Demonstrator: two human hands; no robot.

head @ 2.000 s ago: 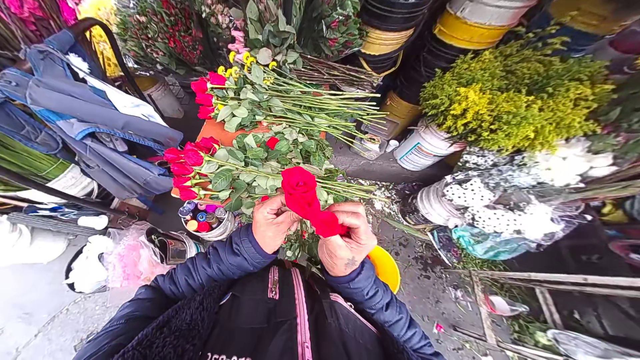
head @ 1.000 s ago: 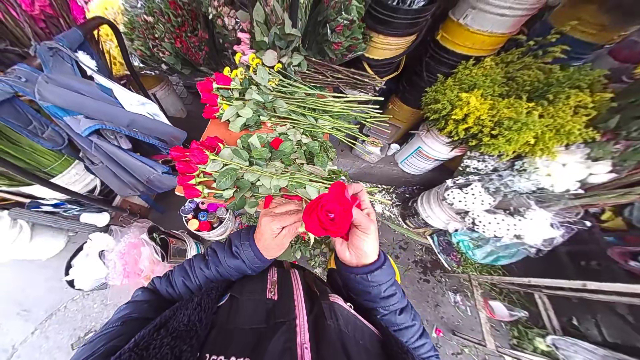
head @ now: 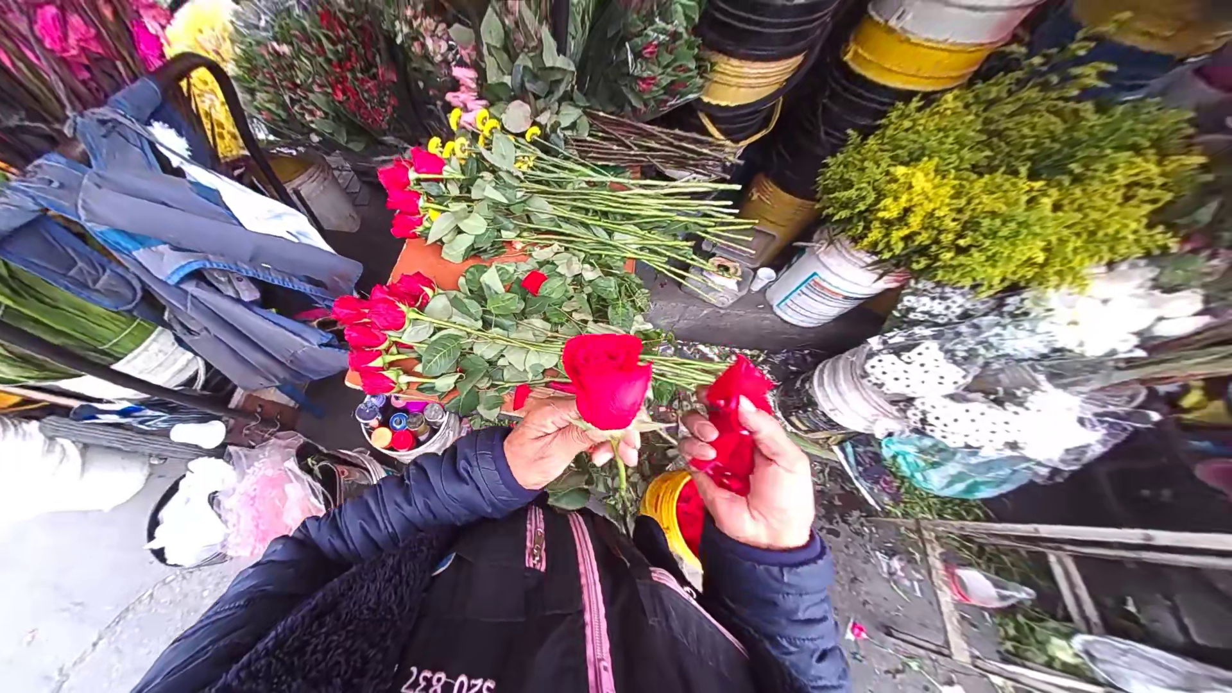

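Note:
My left hand (head: 556,445) grips a red rose (head: 607,381) just under its bloom, with the green stem hanging below. To the right of the bloom, my right hand (head: 760,476) holds a clump of loose red petals (head: 733,423) between thumb and fingers. Below and between the hands is a yellow bucket (head: 664,502) with red petals inside. Beyond my hands, red roses (head: 385,313) with leafy stems lie on an orange surface (head: 438,265). Behind them is a second bunch of long rose stems (head: 616,207) with red blooms at its left end.
A small bucket of spray cans (head: 399,423) stands left of my hands. Farther right are a white bucket (head: 823,284), yellow-green foliage (head: 1011,192) and wrapped white flowers (head: 1020,385). Wooden slats (head: 1078,534) lie at lower right. Blue cloth (head: 183,221) hangs at left.
My right hand has moved away from the rose, down and to the right, and now holds loose petals. Both hands were together at the bloom before. The rose now stands upright in my left hand.

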